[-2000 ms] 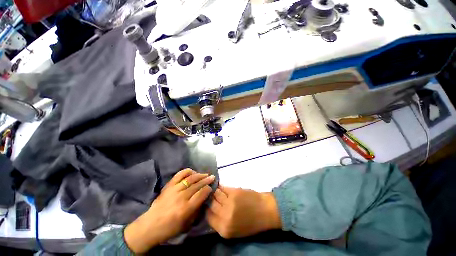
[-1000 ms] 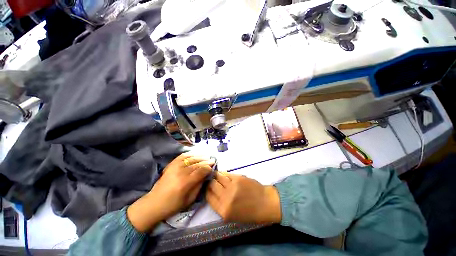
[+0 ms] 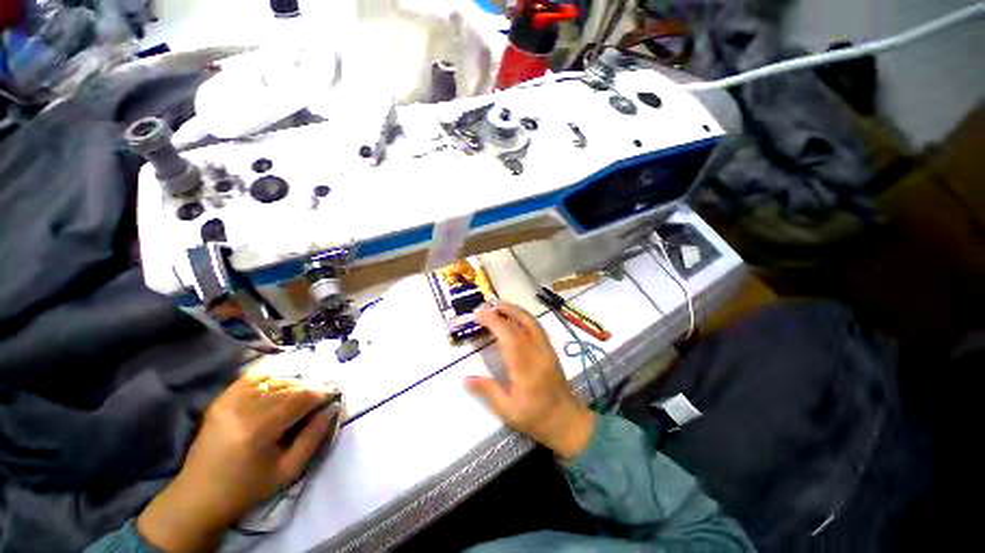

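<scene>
The dark grey garment [image 3: 65, 324] is heaped left of the white sewing machine [image 3: 356, 173]. My left hand [image 3: 254, 437] pinches a small folded part of the cloth just in front of the presser foot and needle [image 3: 329, 324]. My right hand [image 3: 529, 378] is open, fingers apart, with its fingertips at the lower right corner of the smartphone [image 3: 462, 302], which lies under the machine arm with a bright picture on it. Whether the fingertips touch the phone is hard to tell.
Thread snips [image 3: 575, 314] with red and yellow-green handles lie right of the phone, with a thin cord [image 3: 589, 356] beside them. An orange-brown tool [image 3: 580, 280] lies behind. A black cloth pile [image 3: 772, 421] is at the right. A red object [image 3: 526, 59] stands behind the machine.
My right hand has let go of the cloth edge and moved right to the phone. My left hand stays on the cloth. The phone's picture has changed. The view has swung right.
</scene>
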